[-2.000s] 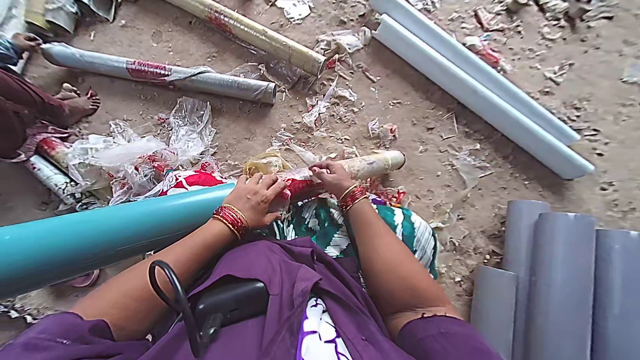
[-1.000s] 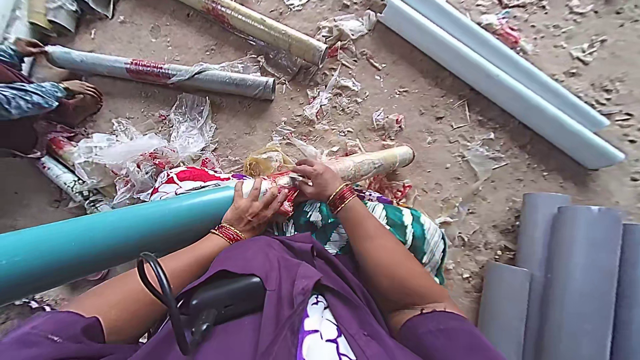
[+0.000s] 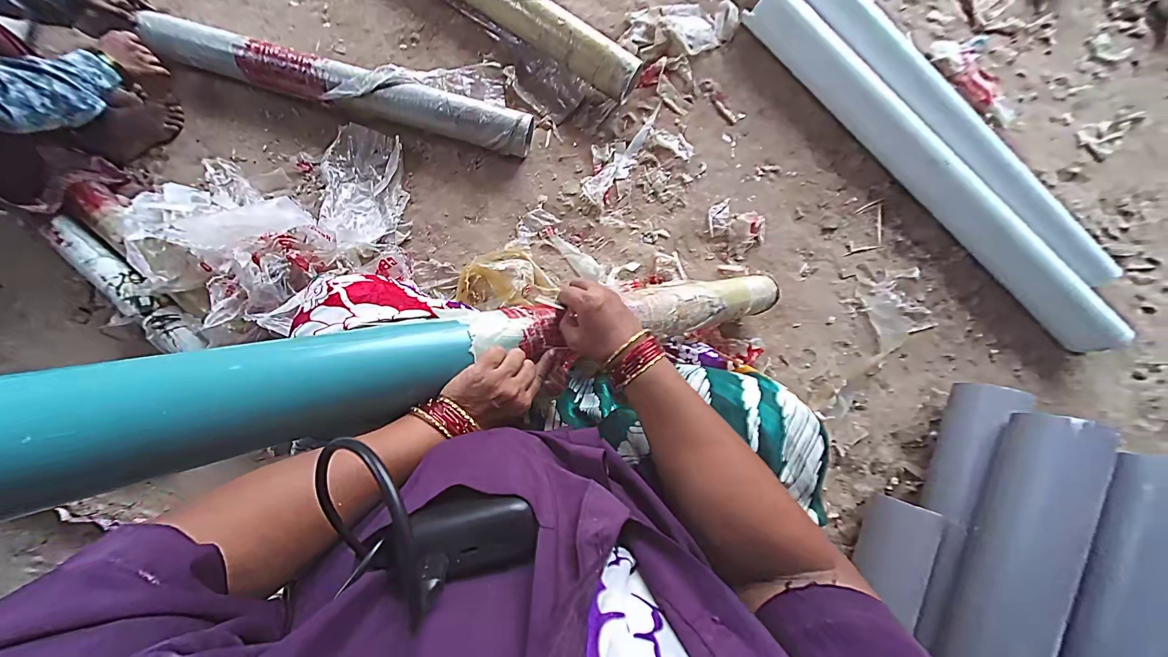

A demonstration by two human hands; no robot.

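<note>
Across my lap lies a long roll or pipe whose left part is smooth teal (image 3: pixel 228 392) and whose right part is a pale tube in plastic wrap (image 3: pixel 703 306) with red print. My left hand (image 3: pixel 497 383) rests at the near side of the tube, by the edge of the teal part, with its fingers curled. My right hand (image 3: pixel 598 319) pinches the red-printed plastic film (image 3: pixel 540 330) a little further right. What the left fingertips hold is hidden. Under the tube show a red and white patterned cloth (image 3: pixel 365 301) and a green and white cloth (image 3: pixel 730 401).
Grey pipes (image 3: pixel 1040 511) lie at the lower right, two pale blue lengths (image 3: pixel 940 173) at the upper right. Wrapped tubes (image 3: pixel 438 114) and crumpled clear plastic (image 3: pixel 265 228) lie on the dirt ground. Another person's hand (image 3: pixel 132 55) and foot are at the upper left.
The teal part reaches further right along the tube than two seconds ago. My left hand has moved off the tube's top to its near side. The other person's arm has come further into view.
</note>
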